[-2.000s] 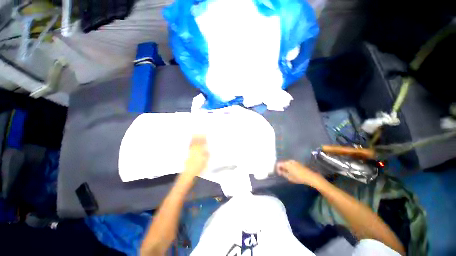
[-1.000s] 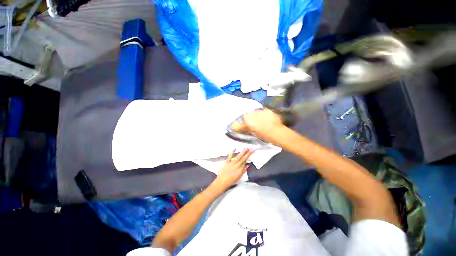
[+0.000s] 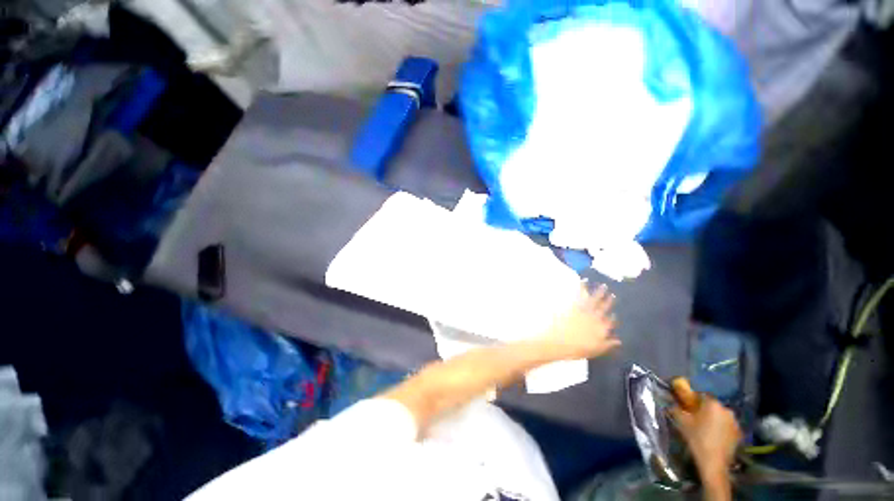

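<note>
A bright, overexposed white garment [image 3: 461,264] lies flat on the grey ironing board [image 3: 265,176]. My left hand [image 3: 591,321] lies on the garment's right end, palm down with fingers spread. My right hand [image 3: 708,431] is closed around the brown wooden handle of the silver steam iron [image 3: 647,421], at the board's lower right corner, apart from the garment. The iron's pointed end faces up and away from me. A small white flap [image 3: 556,376] sticks out of the garment below my left forearm.
A blue plastic bag [image 3: 725,117] holding a white pile [image 3: 608,108] stands at the far edge. A long blue block [image 3: 394,117] lies left of it. A black phone [image 3: 211,272] lies at the left. A yellow hose [image 3: 845,372] hangs at the right. Blue plastic [image 3: 245,377] shows below the board.
My view has turned. The iron in my right hand has moved off the garment to the lower right. My left hand has moved from the garment's near edge to its right end.
</note>
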